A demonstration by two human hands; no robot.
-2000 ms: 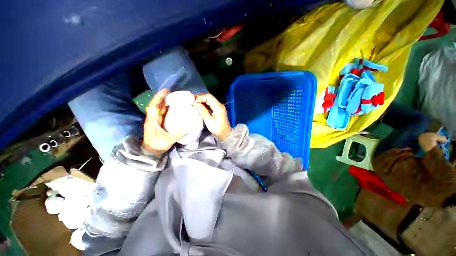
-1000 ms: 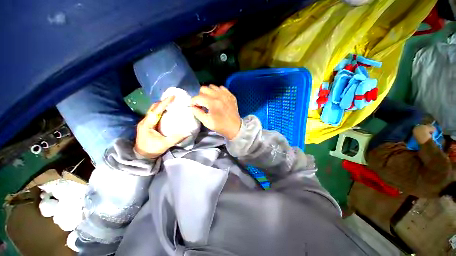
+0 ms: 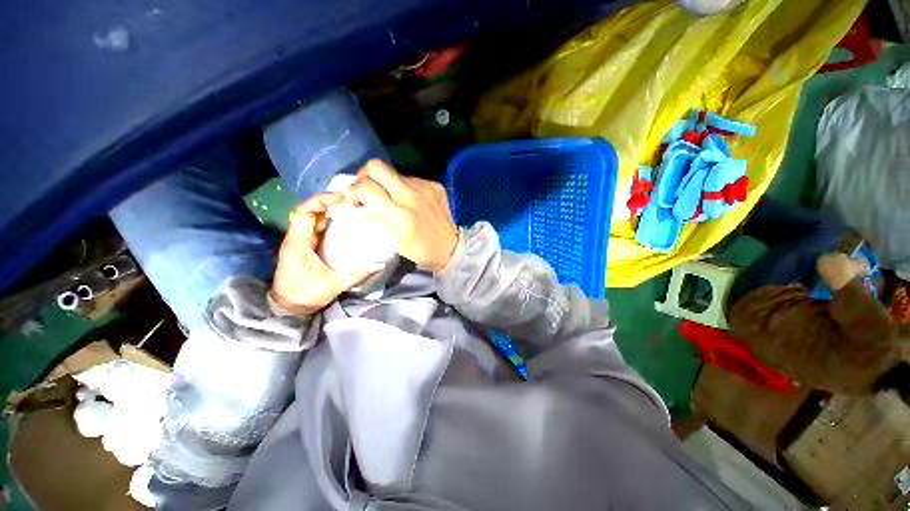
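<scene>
A white, rounded plush toy [image 3: 356, 243] is held in my lap between both hands. My left hand [image 3: 304, 261] grips it from the left side, with a small yellow-orange band on a finger. My right hand [image 3: 411, 218] lies over the toy's upper right part, its fingers bent and pinching at the toy's top. The fingertips of my right hand partly hide the toy's upper lobe. No needle or thread can be made out.
A dark blue covered table [image 3: 200, 60] spans the upper left. A blue plastic basket [image 3: 606, 215] stands right of my knee. Beyond are a yellow sack [image 3: 559, 95] with blue and red fabric pieces [image 3: 688, 180], a stool [image 3: 698, 291] and a person in brown [image 3: 813, 334]. White pieces [image 3: 130, 409] fill a carton at lower left.
My right hand has moved left from the toy's right side to over its upper part, now covering more of it. The view has shifted slightly, so the surroundings sit further left.
</scene>
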